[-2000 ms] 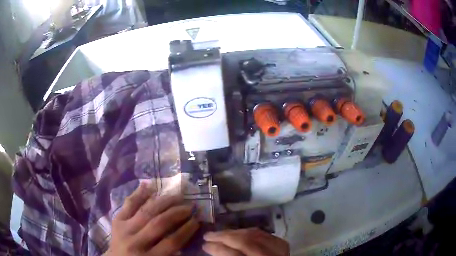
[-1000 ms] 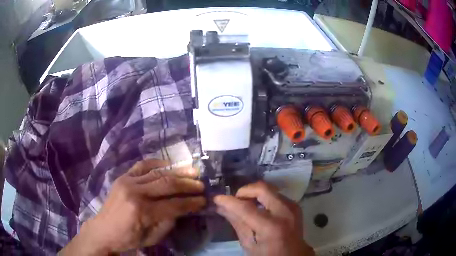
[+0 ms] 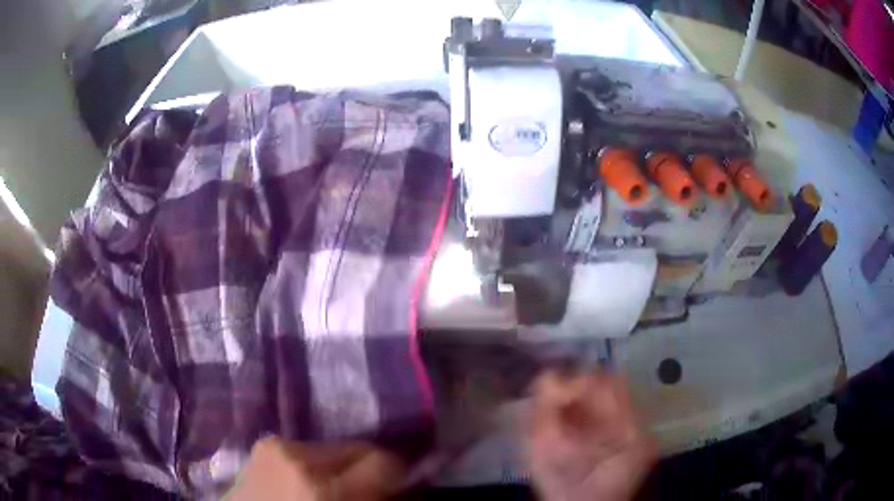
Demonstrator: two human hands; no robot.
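The plaid fabric panel (image 3: 338,274), in purple, white and dark checks, lies bunched left of the overlock machine (image 3: 510,147). A bright pink line runs along its right edge, left of the presser foot area (image 3: 487,269) and clear of it. My left hand (image 3: 314,470) is at the bottom edge, cut off and blurred, at the panel's lower end; its fingertips are hidden. My right hand (image 3: 583,431) is blurred, below the white looper cover (image 3: 613,292), with fingers curled; whether it holds anything cannot be told. Dark blurred cloth (image 3: 480,377) lies between the hands.
Four orange tension knobs (image 3: 670,179) line the machine's front. A control panel (image 3: 750,250) and dark purple thread cones (image 3: 812,257) stand at the right. The white table (image 3: 735,362) has a dark round spot. A pink item (image 3: 870,34) is at top right.
The panel's right edge now shows a pink line beside the foot. Both hands have moved down, away from the foot, and my right hand has gone right. The machine sits farther right and higher in view.
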